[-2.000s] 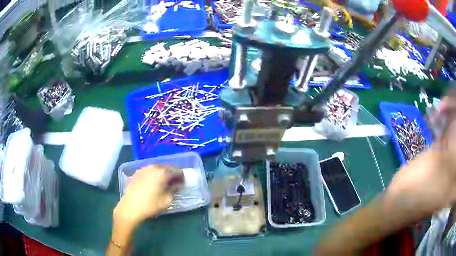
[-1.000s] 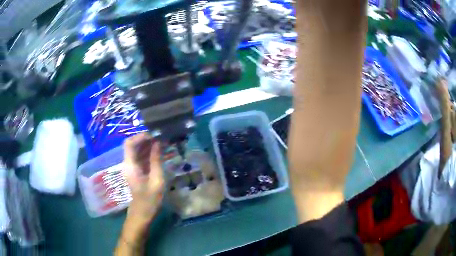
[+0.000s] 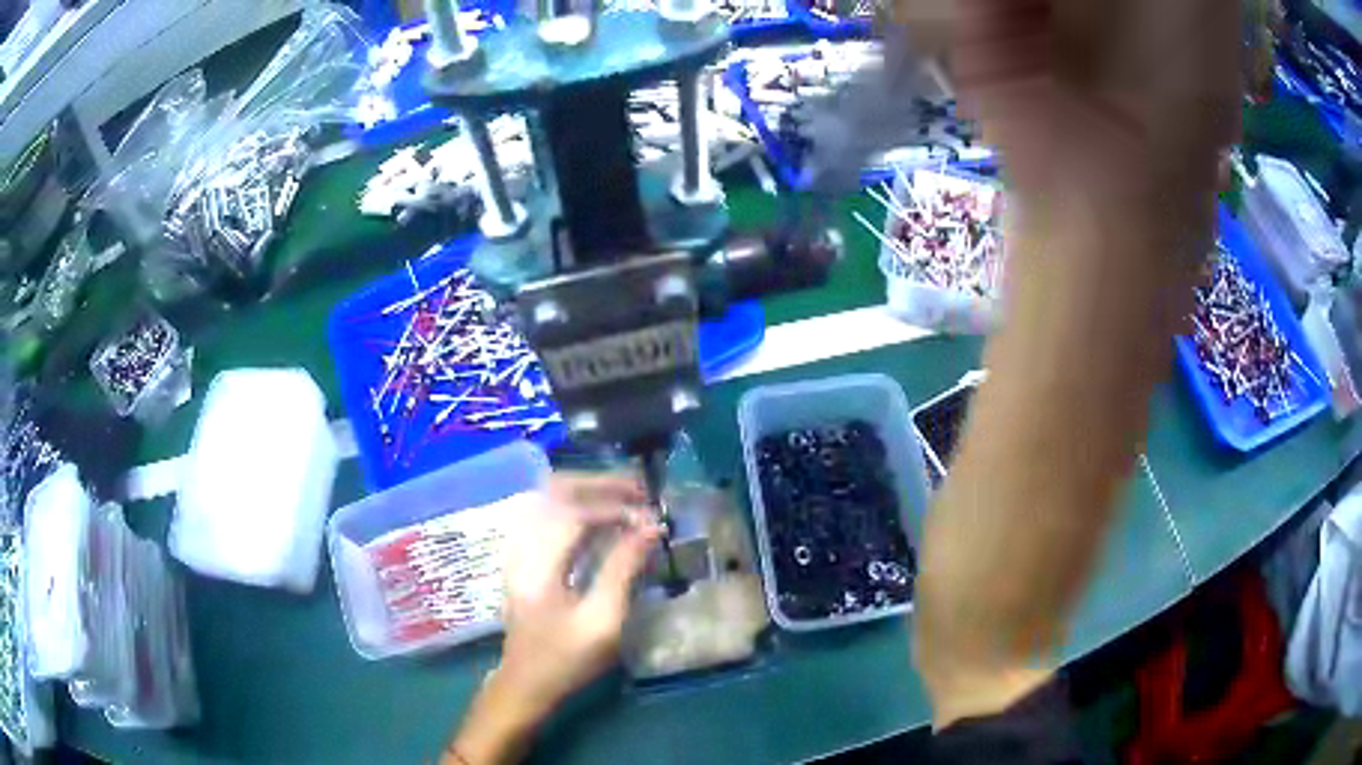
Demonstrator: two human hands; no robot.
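Observation:
The teal hand press (image 3: 605,336) stands in front of me, its ram pointing down at the small silver fixture (image 3: 695,561) on the worn base plate (image 3: 702,635). My left hand (image 3: 560,590) is at the fixture's left side, fingertips close together beside the ram; any part between them is too small and blurred to make out. My right hand (image 3: 1031,67) is raised at the upper right, blurred and partly cut off; its grip is unclear. A clear tub of red-and-white sticks (image 3: 433,575) is left of the press, and a clear tub of black rings (image 3: 829,516) is right.
A blue tray of sticks (image 3: 448,359) lies behind the left tub. A clear cup of sticks (image 3: 949,247) is behind right. Another blue tray (image 3: 1247,351) is far right. A whitish tub (image 3: 254,478) and stacked boxes (image 3: 112,613) are left. My right forearm partly covers the phone (image 3: 944,419).
My left hand has moved right from the stick tub to the fixture. My right arm has swung from low right to raised in front of the bench. The camera view has shifted.

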